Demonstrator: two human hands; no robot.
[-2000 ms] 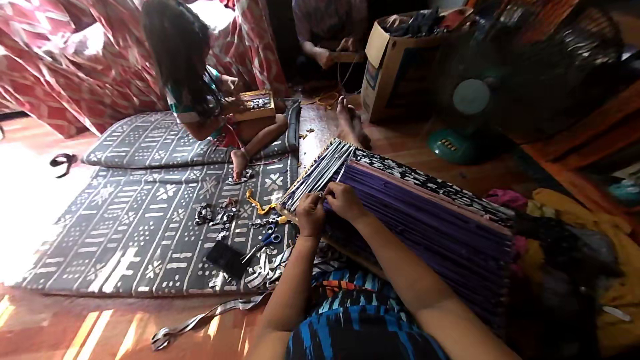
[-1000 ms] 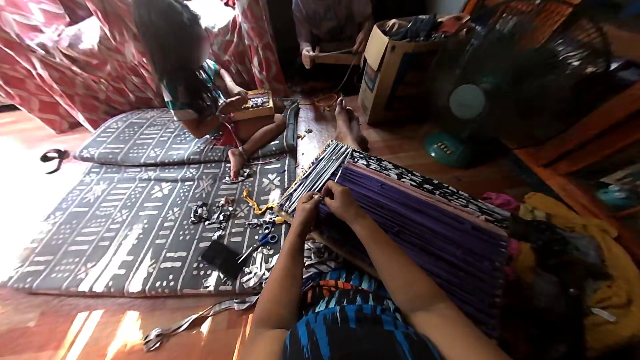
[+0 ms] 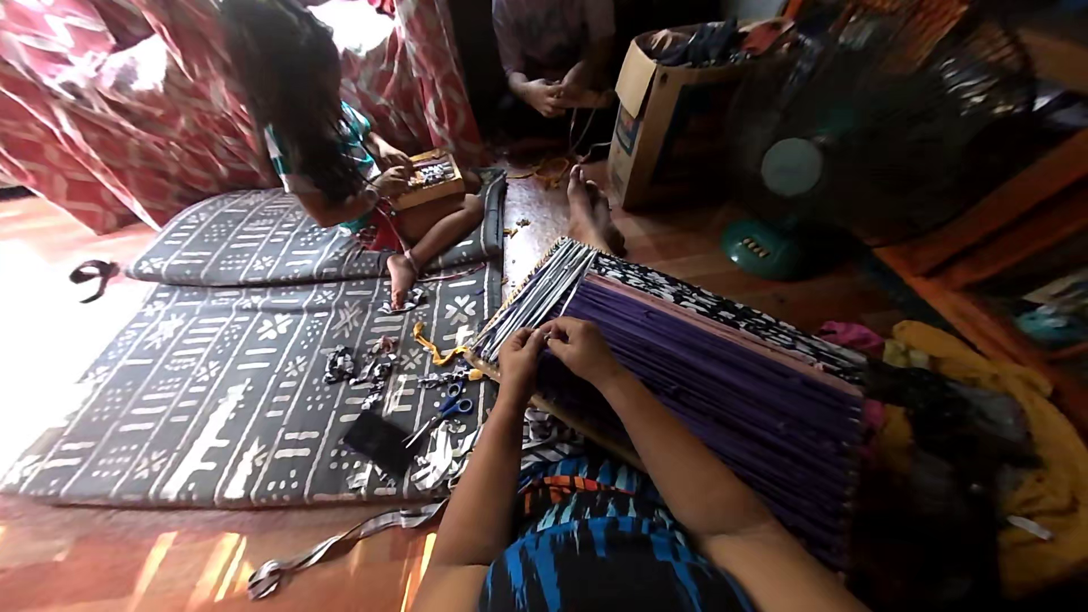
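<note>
A wooden frame with pegs along its edges (image 3: 552,406) lies across my lap, strung with purple fabric strips (image 3: 722,382), pale grey-white strips (image 3: 544,289) at its left end and black-and-white patterned strips (image 3: 722,314) along the far side. Over the border of the purple and pale strips, my left hand (image 3: 521,357) and my right hand (image 3: 580,347) meet at the fingertips, pinching a small light bit of fabric strip. Blue-handled scissors (image 3: 455,404) rest on the patterned mat to the left, touching a black flat item (image 3: 380,442).
Fabric scraps (image 3: 361,365) and a yellow strip (image 3: 435,347) lie on the grey mat (image 3: 212,374). A seated person holds a small wooden frame (image 3: 433,178); another person sits beyond. A cardboard box (image 3: 646,127), a fan with a green base (image 3: 761,249) and heaped cloth (image 3: 977,382) are ahead and right.
My hands stay together at nearly the same spot on the frame, with only small finger shifts. The far person's hands have come together.
</note>
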